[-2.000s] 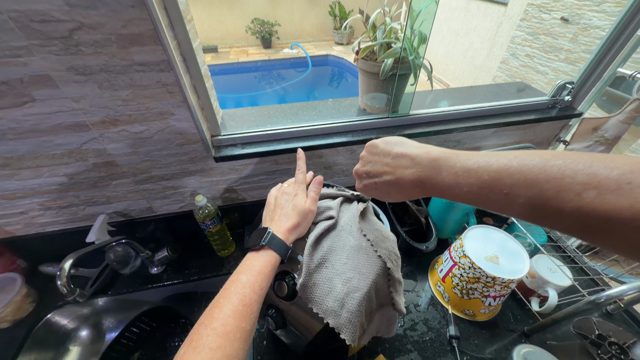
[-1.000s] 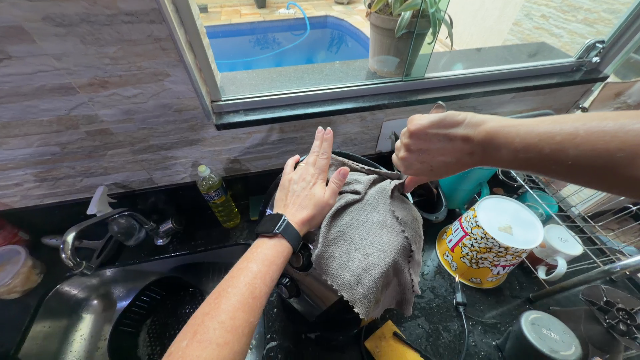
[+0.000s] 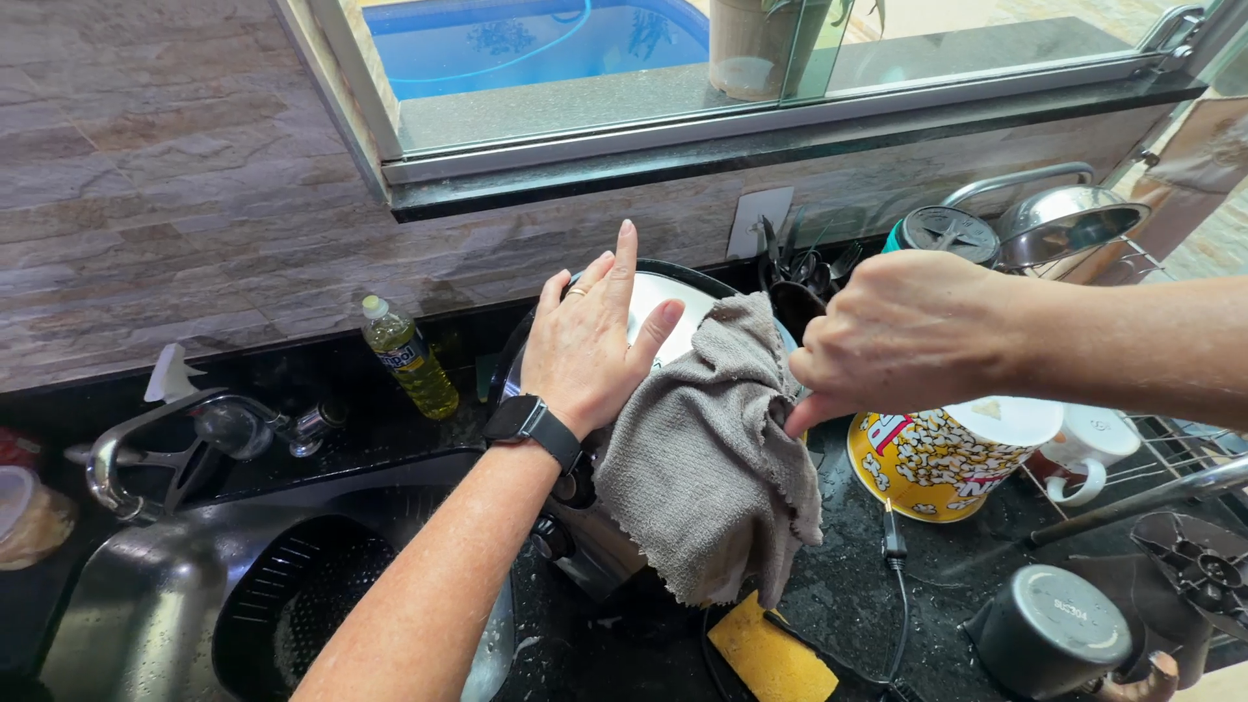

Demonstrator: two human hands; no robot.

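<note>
A grey cloth (image 3: 707,468) with a ragged edge hangs over the front of a round-topped countertop appliance (image 3: 595,546), whose white top shows behind it. My left hand (image 3: 590,346), with a ring and a black watch at the wrist, lies on the appliance's top, fingers spread, beside the cloth. Curled at the cloth's right edge is my right hand (image 3: 877,336), its thumb pointing down along the cloth; its fingertips are hidden, so a grip on the cloth cannot be confirmed.
At left are a sink (image 3: 146,585), a faucet (image 3: 117,458) and a bottle of yellow liquid (image 3: 409,356). A yellow sponge (image 3: 770,653) lies in front. On the right stand a popcorn bucket (image 3: 951,458), a white mug (image 3: 1087,448) and an upturned dark cup (image 3: 1053,629). A window ledge (image 3: 780,146) runs behind.
The cloth has shifted off part of the appliance's top, where more white shows now. My right hand has come down from above the cloth's back to its right edge.
</note>
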